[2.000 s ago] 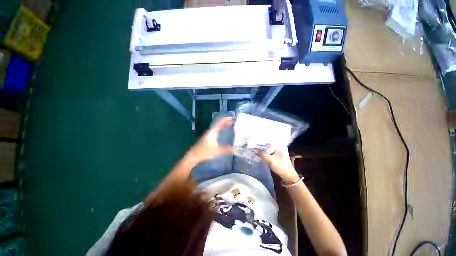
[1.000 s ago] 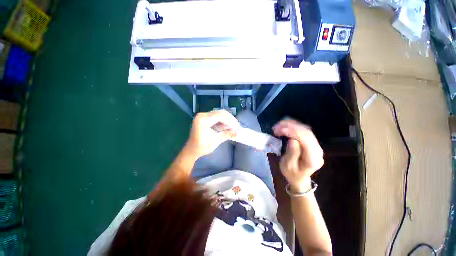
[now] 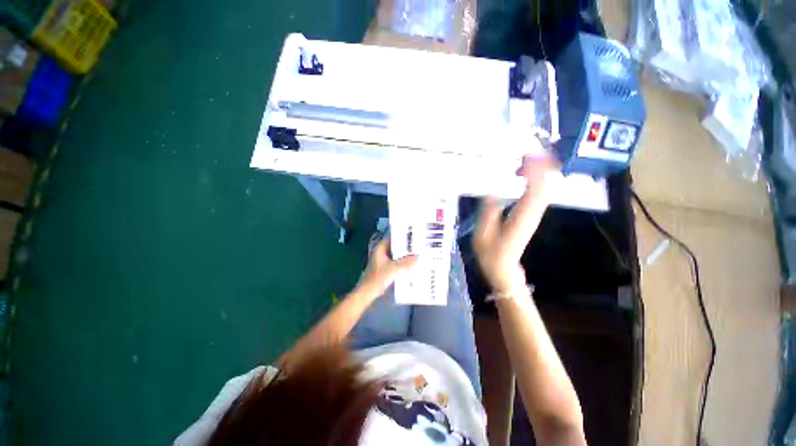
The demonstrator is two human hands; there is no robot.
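A white product box (image 3: 422, 253) with dark and red printing stands out from the front edge of the bar sealer (image 3: 340, 160), its far end over the white bed. My left hand (image 3: 389, 262) grips the box's left side near its near end. My right hand (image 3: 513, 218) is right of the box, blurred, fingers spread and apart from it, its fingertips by the sealer's right end. The sealing arm (image 3: 336, 114) looks raised off the strip. Film around the box cannot be made out in the glare.
A blue-grey control box (image 3: 602, 109) with a red switch stands at the sealer's right end. The cardboard-covered table (image 3: 672, 305) is at the right, with a black cord (image 3: 695, 287) and bags in clear film (image 3: 711, 61). A yellow crate (image 3: 74, 33) is at the far left.
The small piece between my hands is gone from view. My left hand now holds a box at the sealer, and my right hand has moved up towards the sealer. The view has shifted and tilted.
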